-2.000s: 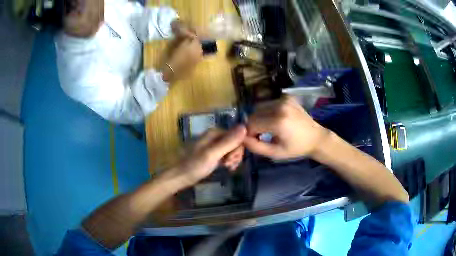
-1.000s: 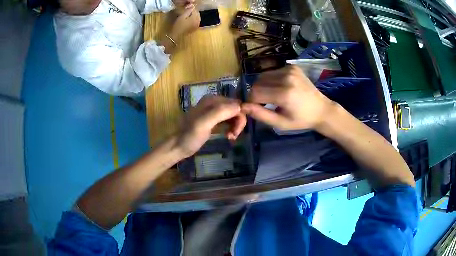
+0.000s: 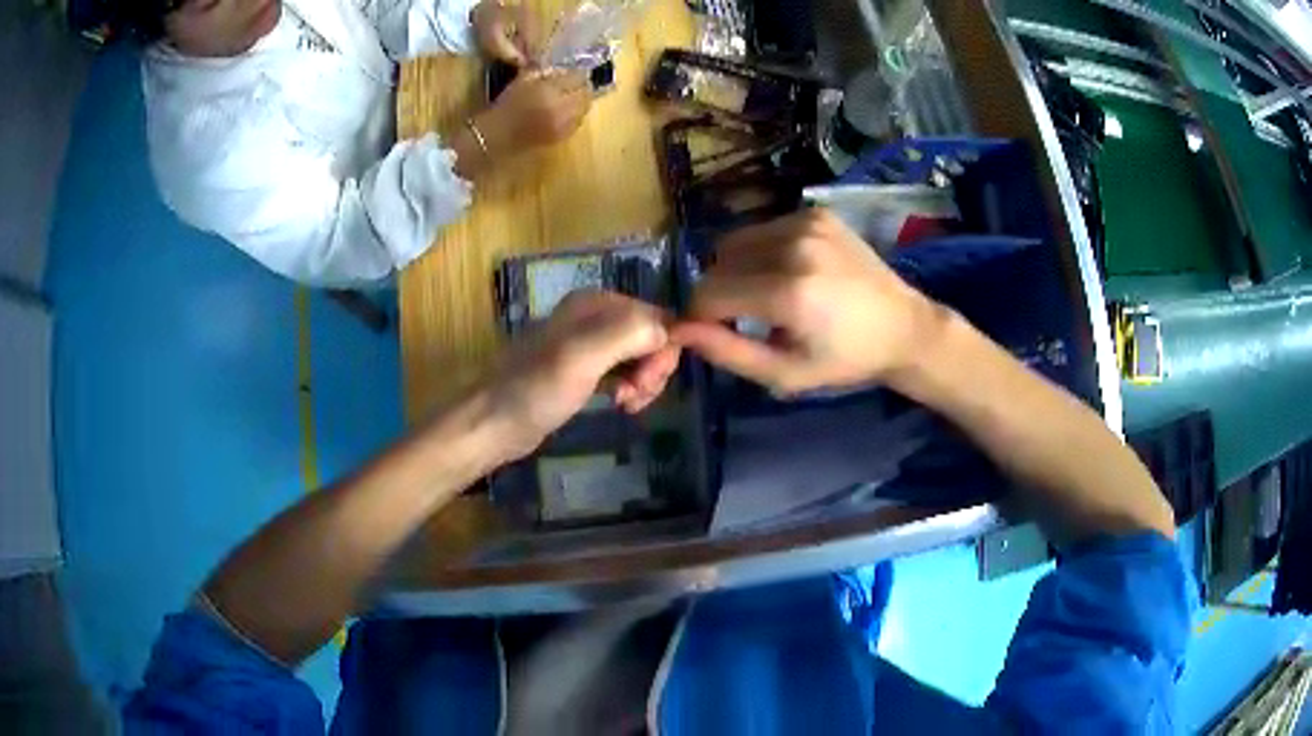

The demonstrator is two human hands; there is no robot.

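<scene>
My left hand (image 3: 590, 360) and my right hand (image 3: 806, 309) meet at the fingertips above the near part of the desk. The fingers of both hands are curled and the tips touch. Whether a small part is between them cannot be seen. Below and behind my hands, flat dark boxed devices with pale labels (image 3: 583, 486) lie on the light wood desk (image 3: 482, 187). My right hand partly covers the dark blue file rack (image 3: 978, 273).
A seated person in white (image 3: 288, 158) handles a clear plastic bag (image 3: 576, 36) at the desk's far left. Thin black device frames (image 3: 720, 86) lie beyond my hands. A pale-edged partition (image 3: 1072, 216) runs along the right, with a green bench (image 3: 1209, 360) beyond. White papers (image 3: 806, 453) lie near the front edge.
The view has shifted slightly since a second ago. My hands stay together at the fingertips. The seated person's hands have moved, and a clear bag now shows in them.
</scene>
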